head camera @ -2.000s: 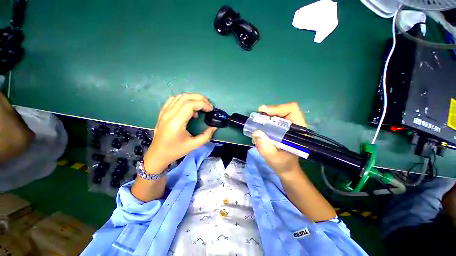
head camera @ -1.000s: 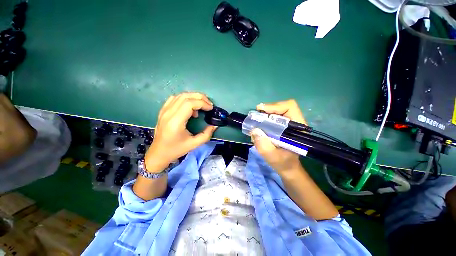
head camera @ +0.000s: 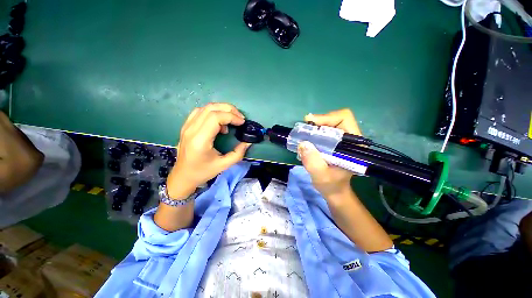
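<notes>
My left hand (head camera: 205, 139) holds a glossy black plastic housing (head camera: 249, 132) between thumb and fingers, over the bench's front edge. My right hand (head camera: 329, 154) grips the dispensing syringe (head camera: 385, 169) around its clear sleeve (head camera: 315, 139). The syringe points left. Its thin blue needle (head camera: 266, 132) is at the right rim of the housing; whether it touches is too small to tell. The green adapter head (head camera: 436, 183) is at the syringe's rear, with a pale air hose (head camera: 408, 219) below it. Two black housings (head camera: 272, 22) lie together at the back of the bench.
A white wipe (head camera: 368, 15) lies on the green bench (head camera: 146, 64). The black controller (head camera: 507, 93) and white cable (head camera: 454, 87) are at right. More black parts (head camera: 10, 57) lie far left. A blister tray (head camera: 137, 180) sits below the edge. People sit at both sides; cardboard boxes (head camera: 76, 265) are lower left.
The syringe and my right hand have shifted slightly right. The needle has moved from over the housing to its right rim. My left hand still holds the housing, which looks slightly turned.
</notes>
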